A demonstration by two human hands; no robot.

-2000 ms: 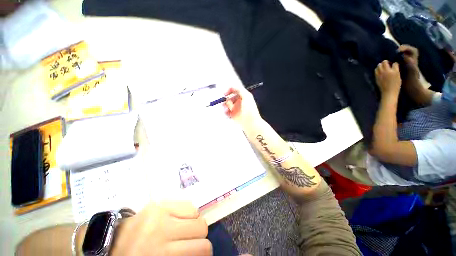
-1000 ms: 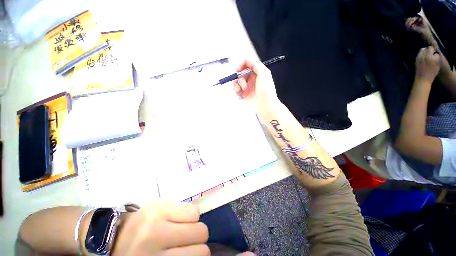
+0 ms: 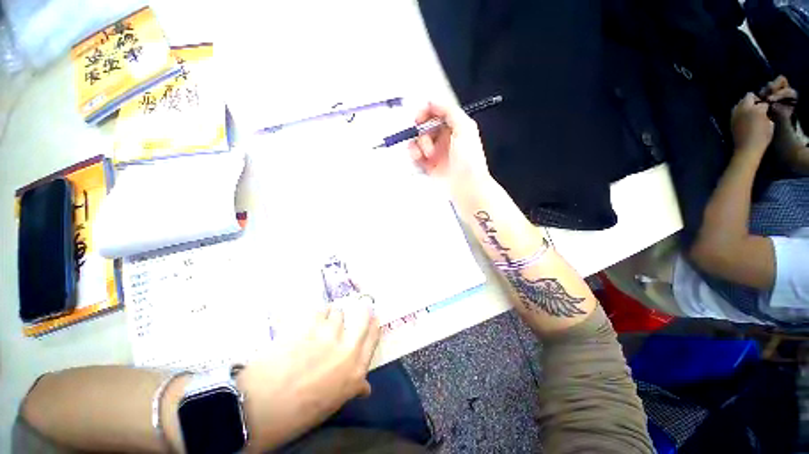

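Observation:
An open file folder of white style sheets (image 3: 381, 204) lies in front of me, with a small garment sketch (image 3: 339, 278) and coloured tabs along its near edge. My right hand (image 3: 446, 146) holds a slim dark pen (image 3: 417, 133) over the upper right of the page, its tip pointing left. My left hand (image 3: 310, 363) lies on the lower part of the sheet, just below the sketch, holding nothing, its fingers together. Left of the folder is an open record pad (image 3: 182, 310) with handwriting and its cover (image 3: 173, 213) folded back.
A black phone (image 3: 46, 250) lies on a yellow book (image 3: 98, 266) at the left. Two more yellow books (image 3: 122, 60) (image 3: 177, 115) lie behind. A black coat (image 3: 541, 106) covers the table's right. A person's hands (image 3: 754, 124) work at dark cloth. A red stool (image 3: 625, 306) and blue crate (image 3: 701, 359) stand below.
My left hand has moved from the near edge up onto the sheet, and its fingers now point at the sketch. My right hand still holds the pen. The other person's hands have shifted.

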